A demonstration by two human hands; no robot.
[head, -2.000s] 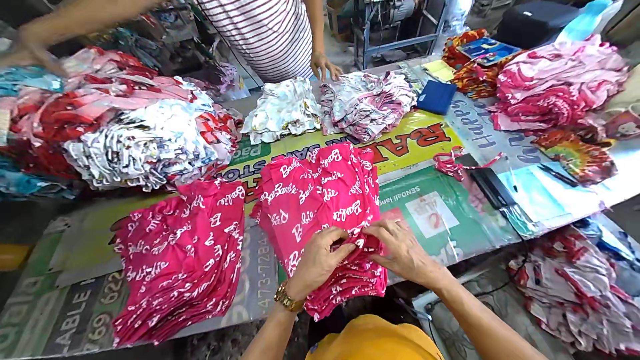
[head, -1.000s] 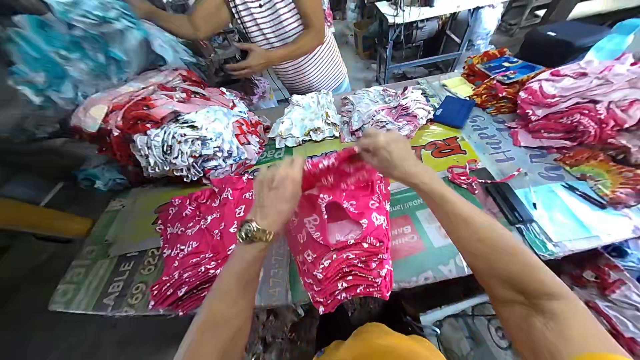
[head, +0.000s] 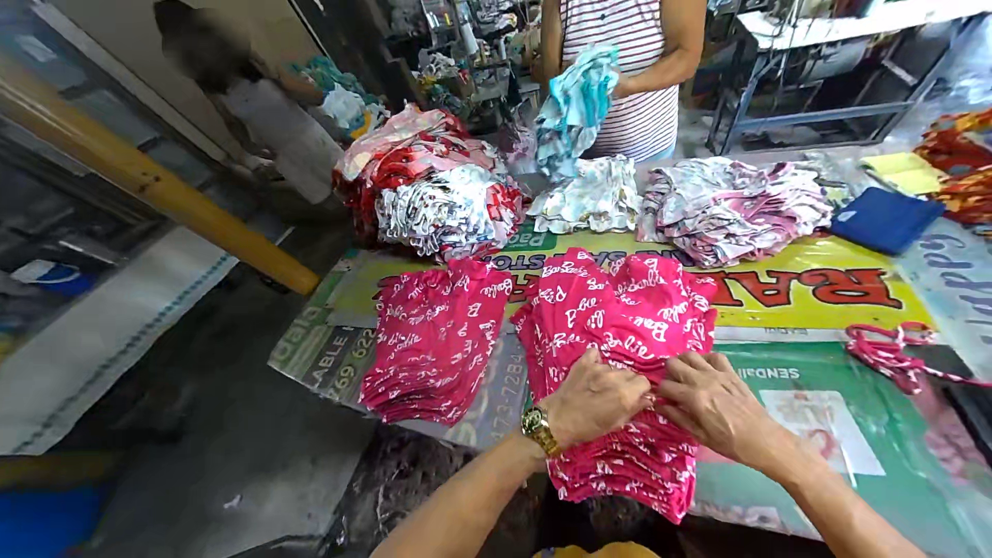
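A tall stack of pink printed fabric garments (head: 620, 457) lies on the table in front of me. Over its middle, my left hand (head: 601, 399), with a gold watch on the wrist, pinches the top pink piece. Close beside it on the right, my right hand (head: 709, 399) has its curled fingers on the same piece. The fingertips are partly hidden in the folds. Left of this stack, a second stack of the same pink garments (head: 438, 341) lies apart from my hands.
Behind the stacks lie a red and white garment heap (head: 434, 163), white patterned garments (head: 593, 194), a pinkish pile (head: 736, 205) and a folded blue cloth (head: 887, 219). Pink straps (head: 891, 349) lie right. Across the table, a person in stripes (head: 620, 77) holds teal fabric; another person (head: 271, 116) stands far left.
My hands were raised with a pink piece stretched between them; now they are down on the stack. The person across has brought teal fabric over from the left. The view has swung left.
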